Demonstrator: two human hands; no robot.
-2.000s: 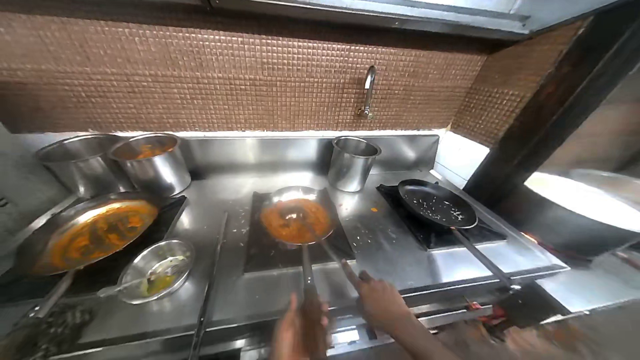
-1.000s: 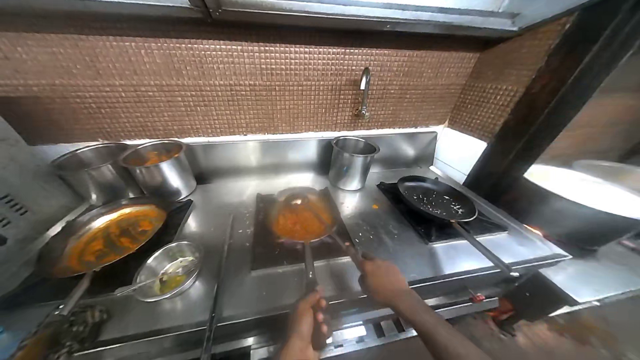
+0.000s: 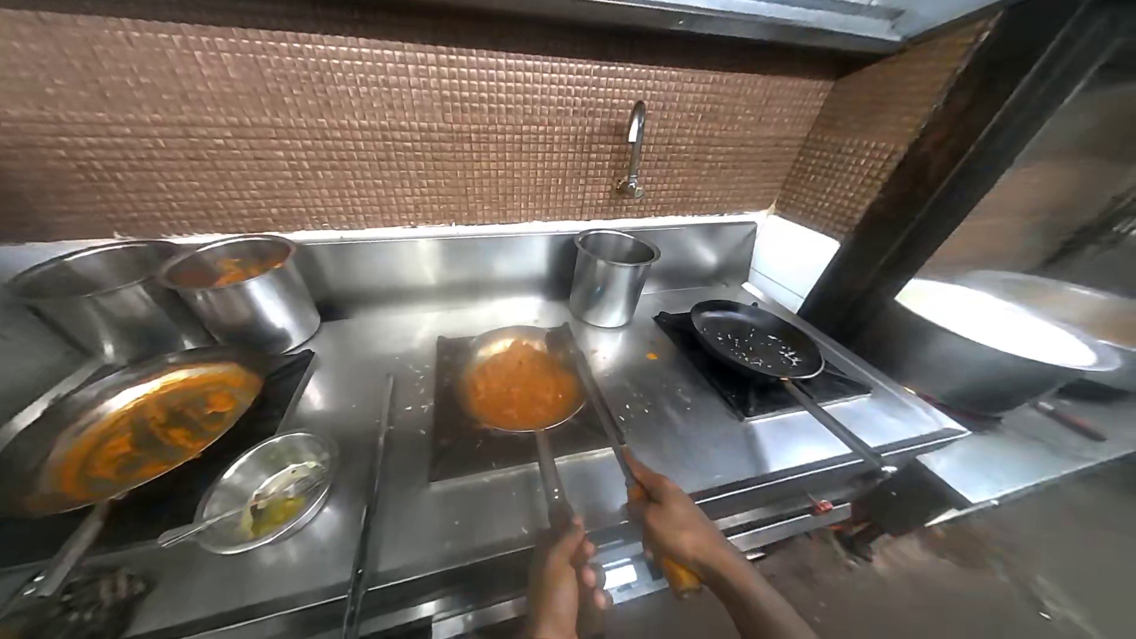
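Note:
A steel frying pan of orange sauce (image 3: 522, 386) sits over the middle burner, somewhat blurred. Its long handle runs toward me, and my left hand (image 3: 564, 577) is closed around the end. My right hand (image 3: 670, 515) grips a long metal utensil (image 3: 596, 395) with an orange-yellow handle end; the shaft slants up along the pan's right rim, and its tip lies beside the pan rather than in the sauce. To the left stands a steel bowl (image 3: 266, 493) with a spoon and yellowish-green contents. A long dark metal rod (image 3: 377, 488) lies between bowl and pan.
A wide pan with orange sauce (image 3: 151, 430) is at the left, before two steel pots (image 3: 257, 293). Behind the middle burner stands a steel container (image 3: 612, 280). A black frying pan with white bits (image 3: 754, 342) rests on the right burner. Large pots (image 3: 976, 346) stand farther right, past a dark post.
Two seconds ago the utensil's end was in the sauce; now it lies along the pan's right side. The sauce has shifted and spread in the pan. Both hands keep their grips.

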